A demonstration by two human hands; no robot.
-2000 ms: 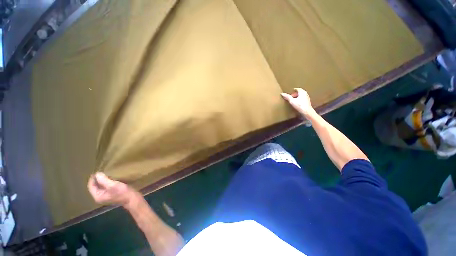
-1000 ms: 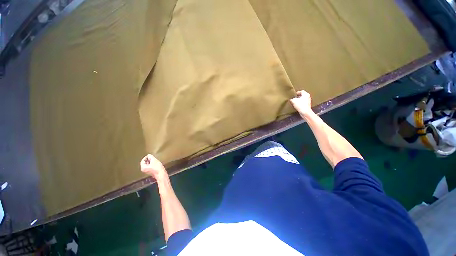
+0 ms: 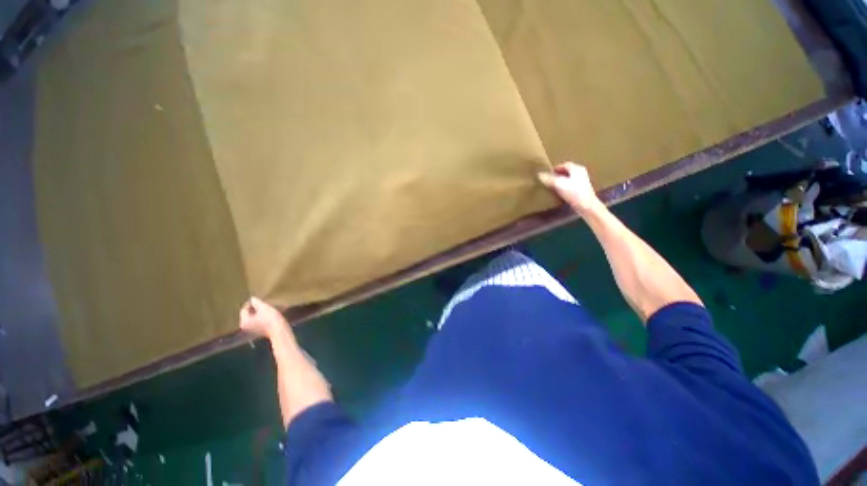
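Observation:
A mustard fabric ply (image 3: 361,133) lies as a lighter panel over a wider mustard layer (image 3: 124,209) on the dark cutting table (image 3: 28,313). My left hand (image 3: 261,319) pinches the panel's near left corner at the table edge. My right hand (image 3: 568,183) pinches its near right corner, also at the edge. The panel is mostly flat, with soft creases running from both pinched corners. Its far end is cut off by the top of the picture.
A pale scrap bag (image 3: 740,230) stuffed with offcuts stands on the green floor at the right. White scraps (image 3: 127,437) lie on the floor at lower left. Pale cloth (image 3: 825,403) shows at lower right. Dark material (image 3: 838,38) is at the upper right corner.
The panel's left side has swung left and its folded-over edge now lies straight. My left hand moved right, then slightly back left, with the corner. My right hand stayed near its place.

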